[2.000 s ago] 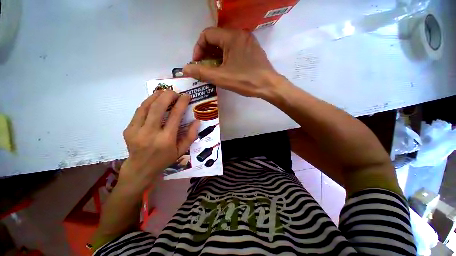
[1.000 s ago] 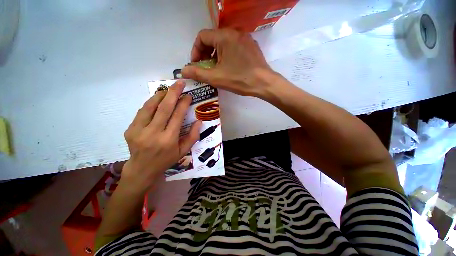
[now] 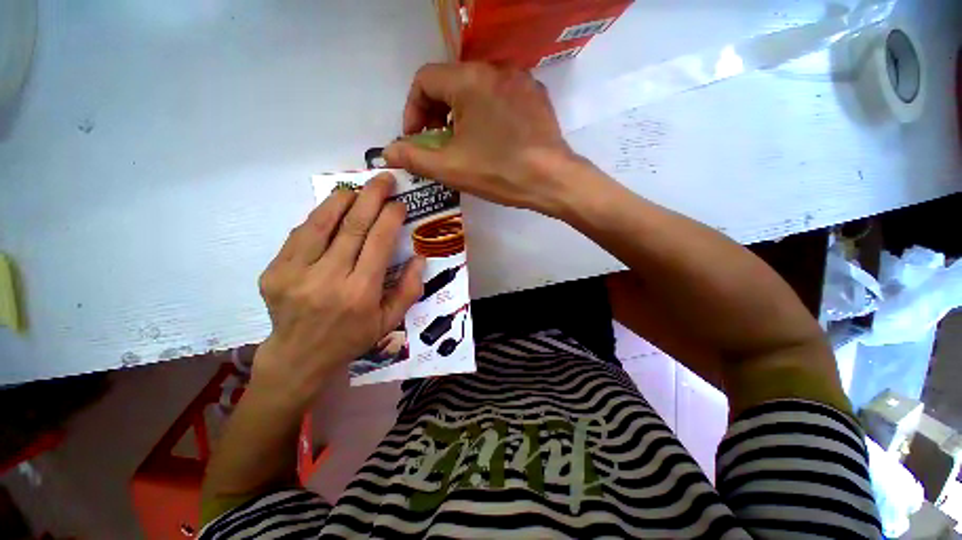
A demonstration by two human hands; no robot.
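A white printed retail box [image 3: 436, 306] with cable and plug pictures lies at the table's front edge, its lower end past the edge. My left hand [image 3: 335, 276] lies flat over its left and upper part, fingers spread and pressing it. My right hand [image 3: 480, 132] is at the box's top edge, thumb against the black-edged hang tab [image 3: 374, 157]. A small yellowish-green thing [image 3: 430, 137] shows between my right thumb and curled fingers; what it is cannot be told. Any tape piece at the box top is not visible.
Orange-red boxes with barcode labels [image 3: 538, 29] stand behind my right hand. A clear tape strip [image 3: 728, 61] runs to a tape roll [image 3: 900, 74] at right. A pale-yellow block [image 3: 10, 292] lies at the left edge. A red stool [image 3: 174, 464] and plastic bags [image 3: 907, 316] are below the table.
The box has shifted very slightly right, and my left fingers have shifted a little on it. My right hand stays at the box top, nearly still.
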